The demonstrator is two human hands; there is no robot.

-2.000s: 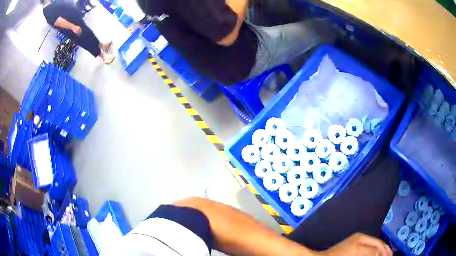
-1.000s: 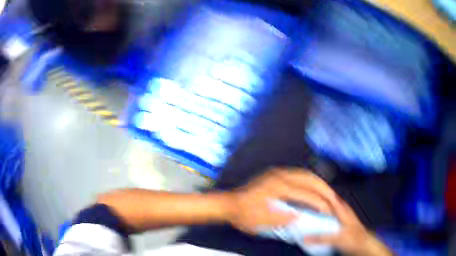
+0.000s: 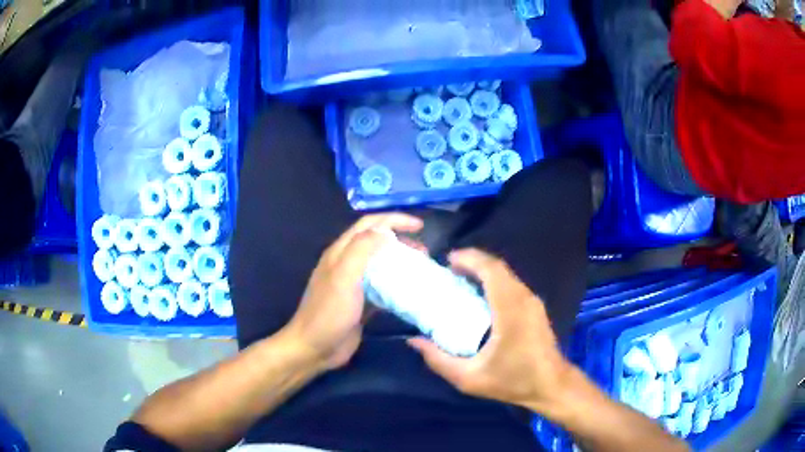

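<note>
A pale blue-white tubular body (image 3: 424, 290) is held over my lap, tilted down to the right. My left hand (image 3: 340, 296) grips its upper left end. My right hand (image 3: 503, 322) grips its lower right end, with the thumb and fingers around it. Whether a ring is fitted at either end cannot be told. The small parts tray (image 3: 353, 163) lies beyond my knees and holds scattered pale rings (image 3: 431, 144).
The left tray (image 3: 86, 203) has close rows of ring-like ends and a whitish liner. The upper tray (image 3: 424, 75) lies at the top centre. The right tray (image 3: 764, 353) sits on a stack with jumbled pale pieces. A person in a red top (image 3: 741, 106) sits at upper right.
The view has swung right from the floor and left tray to my lap. My two hands and the tubular body are now at the centre, with my right hand fully in view.
</note>
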